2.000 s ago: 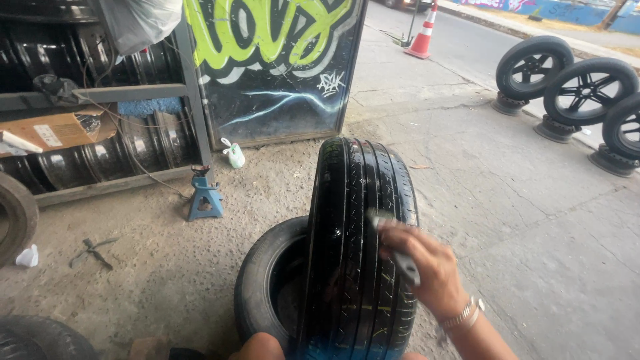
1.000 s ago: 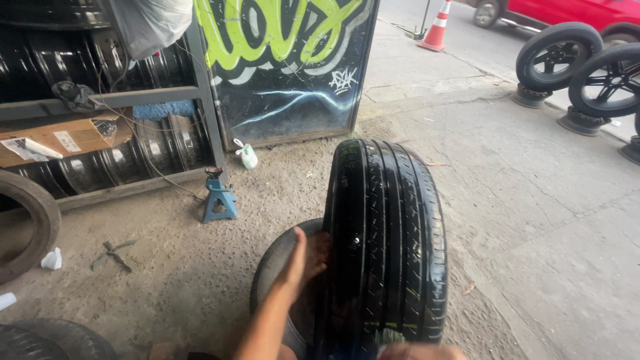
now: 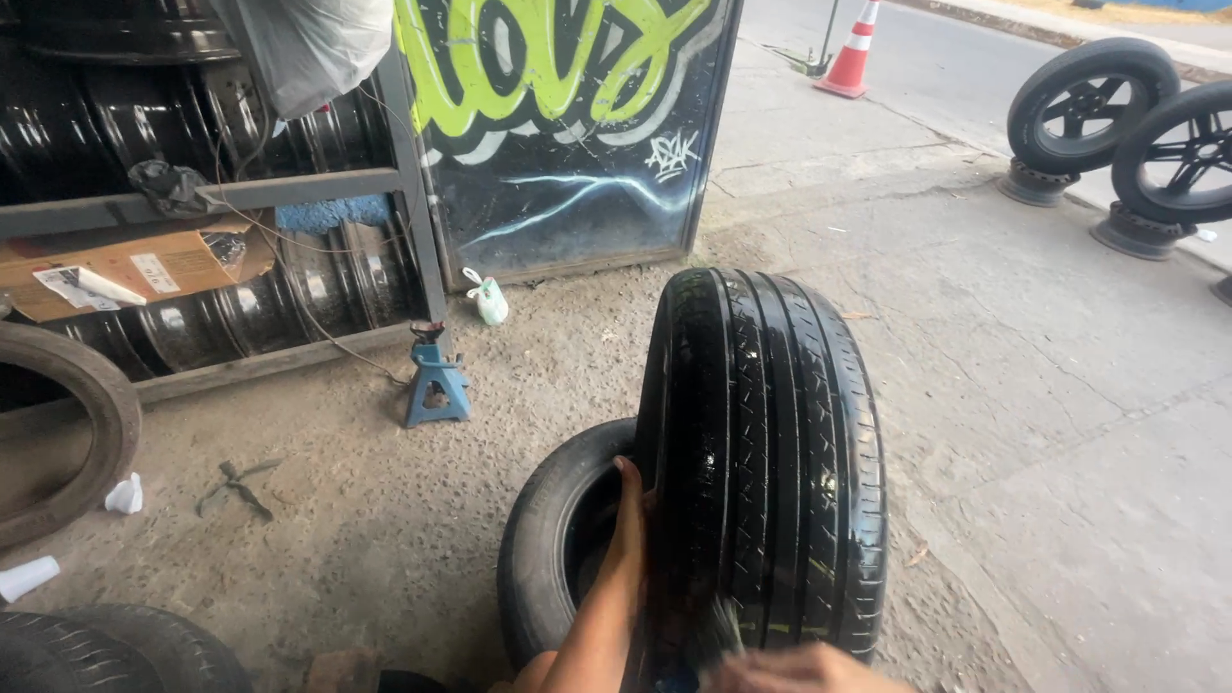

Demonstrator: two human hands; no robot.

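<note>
A wet, shiny black tire [image 3: 770, 433] stands upright on its tread, its grooves facing me. My left hand [image 3: 628, 515] rests against its left sidewall, thumb raised and the other fingers hidden behind the tire's edge. Low at the bottom edge, my right hand [image 3: 794, 669] is blurred and grips a brush [image 3: 728, 630], whose bristles are at the lower tread. Behind and to the left of the wet tire lies a dry, dusty tire [image 3: 539, 549].
A blue jack stand [image 3: 438, 385] and a small plastic bag [image 3: 488, 298] sit on the ground ahead. A metal rack [image 3: 289, 188] holds rims at the left. More tires [image 3: 125, 654] lie lower left. Wheels [image 3: 1092, 106] and a traffic cone [image 3: 852, 53] stand at the right.
My right hand with the brush has gone from the middle of the tread down to its lower part. My left hand, not seen on the sidewall two seconds ago, is against it.
</note>
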